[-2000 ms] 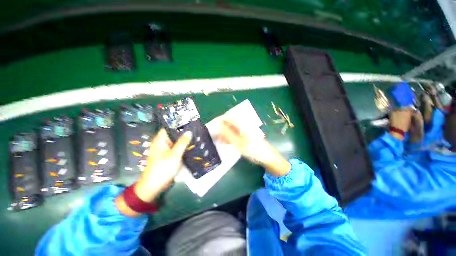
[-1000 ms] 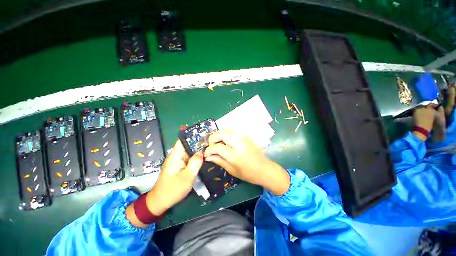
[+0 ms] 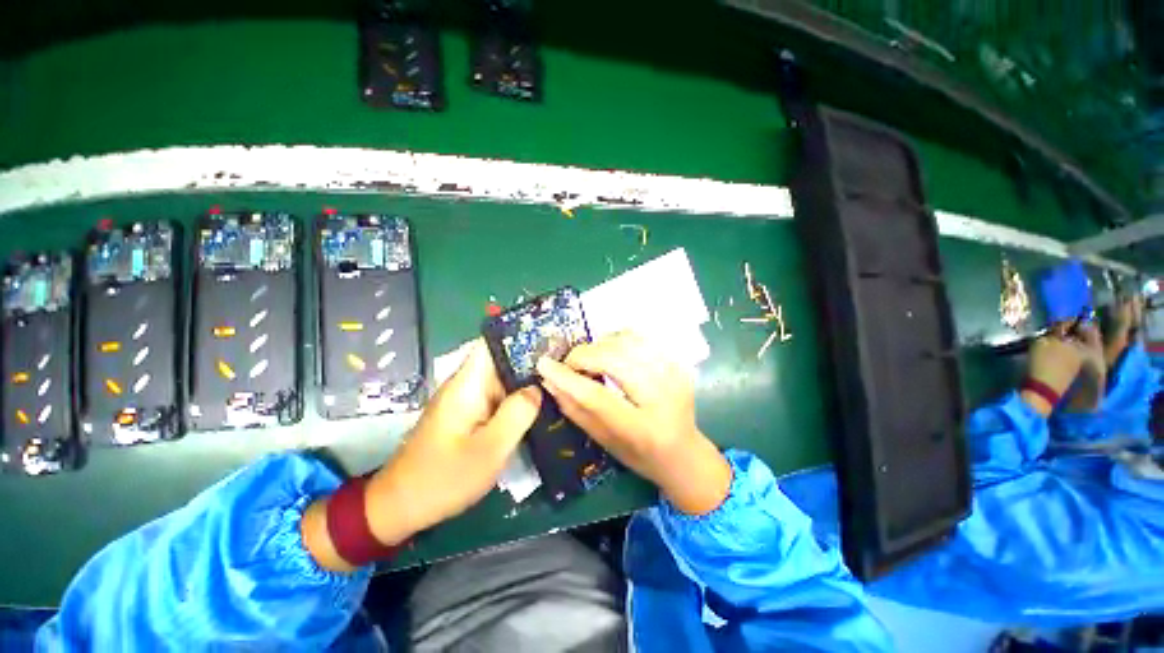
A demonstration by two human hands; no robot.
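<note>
An open black phone body (image 3: 566,444) is held tilted above the bench, with its blue-green and silver circuit board (image 3: 543,334) at the top end. My left hand (image 3: 462,427) grips its left side; a dark red band is on that wrist. My right hand (image 3: 638,402) lies over the phone's right side, its fingertips at the lower edge of the circuit board. Whether a small part is between those fingertips is hidden. White sheets (image 3: 666,296) lie slanted under the phone and hands.
Several open phones (image 3: 370,313) stand in a row at left. A long black compartment tray (image 3: 894,344) lies at right. Thin gold-orange strips (image 3: 763,310) lie between sheet and tray. Two phones (image 3: 401,58) lie beyond the white edge strip (image 3: 421,176). A neighbour's hands (image 3: 1062,364) show at far right.
Two seconds ago my right hand was blurred beside the phone; now its fingers are on the circuit board end. Since one second ago, the hands and phone have shifted slightly and the view has moved.
</note>
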